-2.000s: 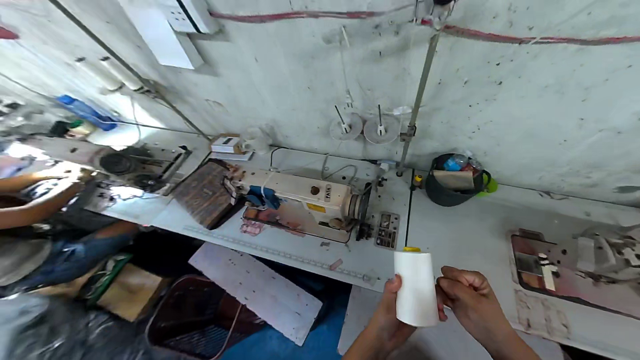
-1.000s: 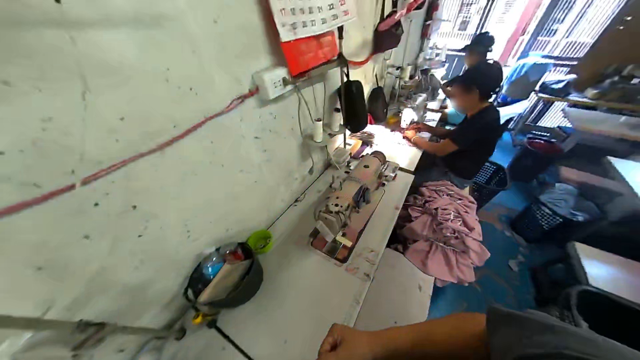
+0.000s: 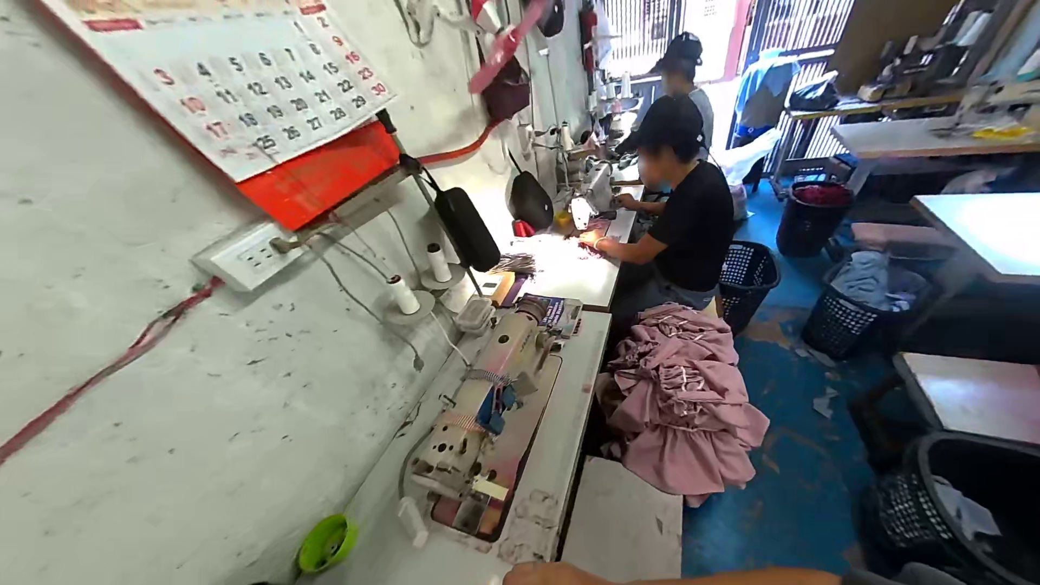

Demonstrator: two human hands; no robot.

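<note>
Only a small part of my right hand shows at the bottom edge, by the near end of a sewing machine table. The forearm runs off to the right; the fingers are cut off, so whether it holds anything is hidden. Beyond it, an industrial sewing machine with a blue cloth tied on stands on the table. A green plastic bowl lies to the left of the hand. My left hand is out of view.
Two thread cones stand by the wall, below a power strip and calendar. Pink fabric is heaped right of the table. One person sews farther along, another behind. Black baskets stand on the blue floor.
The view has swung far to the right, away from the white thread cone that my hands were at two seconds ago. My right hand, a fist one second ago, is now mostly below the frame.
</note>
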